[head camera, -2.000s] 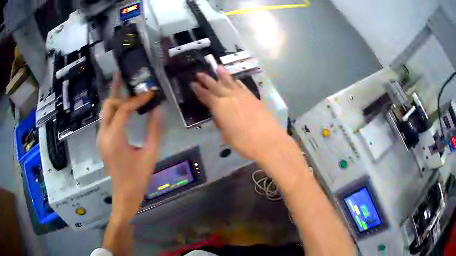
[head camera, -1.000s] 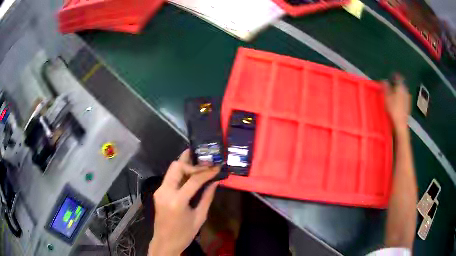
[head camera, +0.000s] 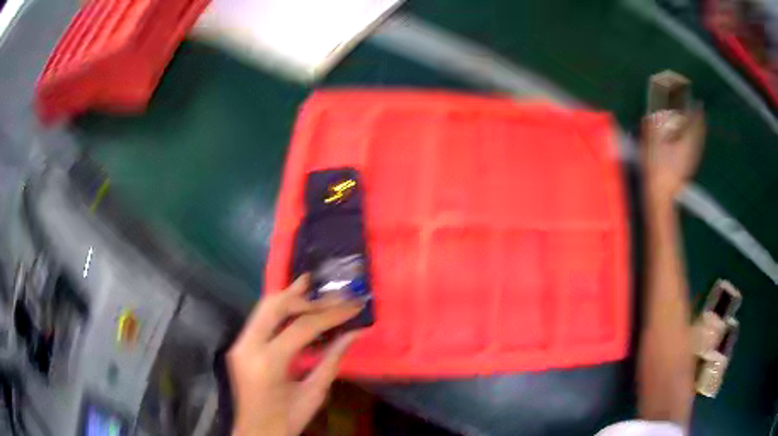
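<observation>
My left hand grips the lower end of a black-backed phone with a yellow patch near its top. The phone is over the left end of the red tray; whether it touches the tray is unclear. It hides the pocket beneath it. My right hand is beyond the tray's right edge, blurred, with its fingers at a gold-fronted phone. The fingers seem closed on this phone's near end.
Stacked red trays stand at the upper left beside a white sheet. More gold phones lie on the green bench at the right. The grey machine is at the lower left, blurred.
The view has swung from the machines to the bench. In the last second, my left hand has brought the phone over the tray's left end, and my right hand has reached a gold phone.
</observation>
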